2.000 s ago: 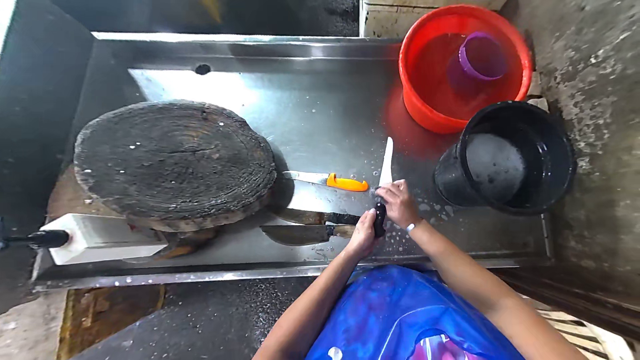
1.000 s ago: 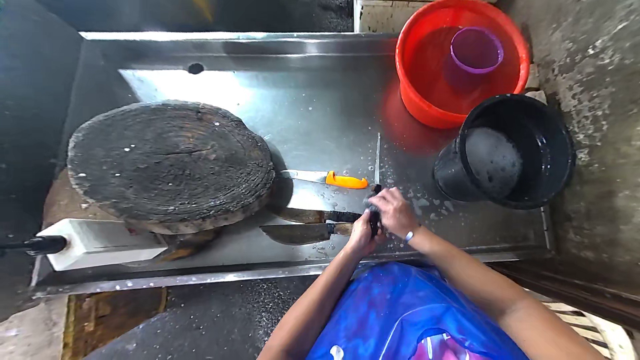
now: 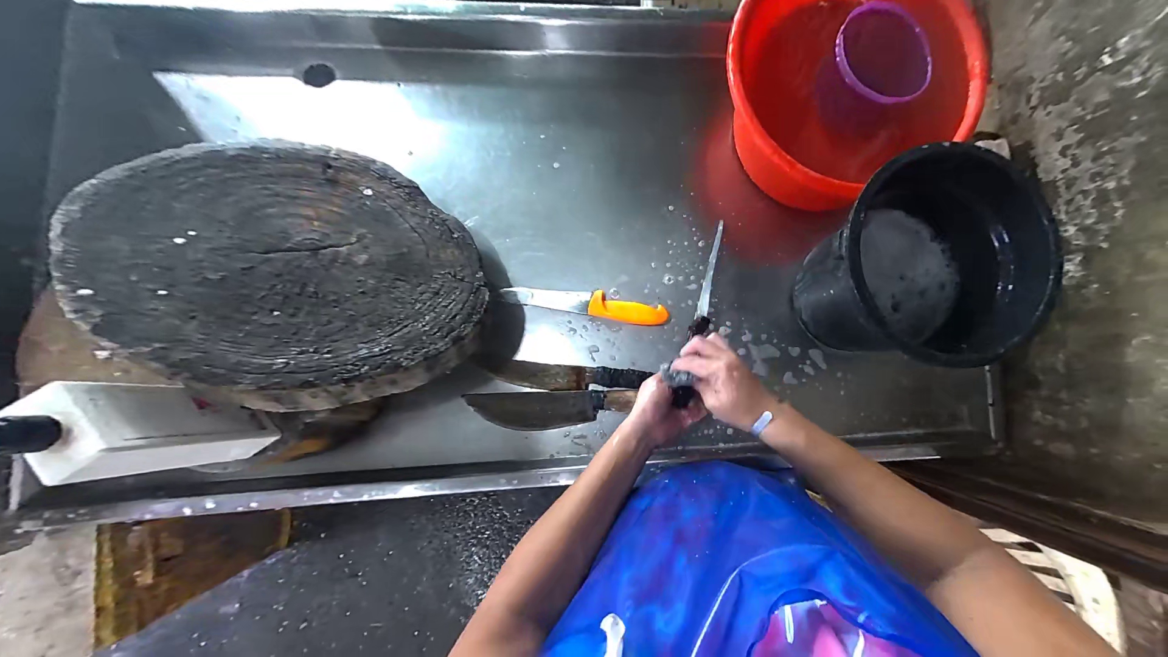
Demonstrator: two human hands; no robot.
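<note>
My left hand [image 3: 664, 411] is closed round the black handle of a knife [image 3: 709, 278], whose narrow blade points up and away from me, edge-on. Against that handle my right hand [image 3: 725, 381] presses a grey scouring pad [image 3: 676, 376]. Just left of my hands lie two broad-bladed knives, one with a black wrapped handle [image 3: 619, 378], the other with a dark curved blade [image 3: 534, 410] and a wooden handle partly behind my left hand. A knife with an orange handle [image 3: 630, 310] rests farther away on the metal surface.
A thick round wooden chopping block [image 3: 274, 265] covers the left of the steel sink table [image 3: 584, 164], beside a white container [image 3: 137, 433]. At the right stand a red basin [image 3: 785, 173] holding water and a purple cup [image 3: 883, 53], and a black bucket [image 3: 1031, 265] with sudsy water.
The held knife's blade, seen broadside two seconds ago, now shows as a thin line tilted slightly right. My right hand has shifted down the handle. The view has moved closer.
</note>
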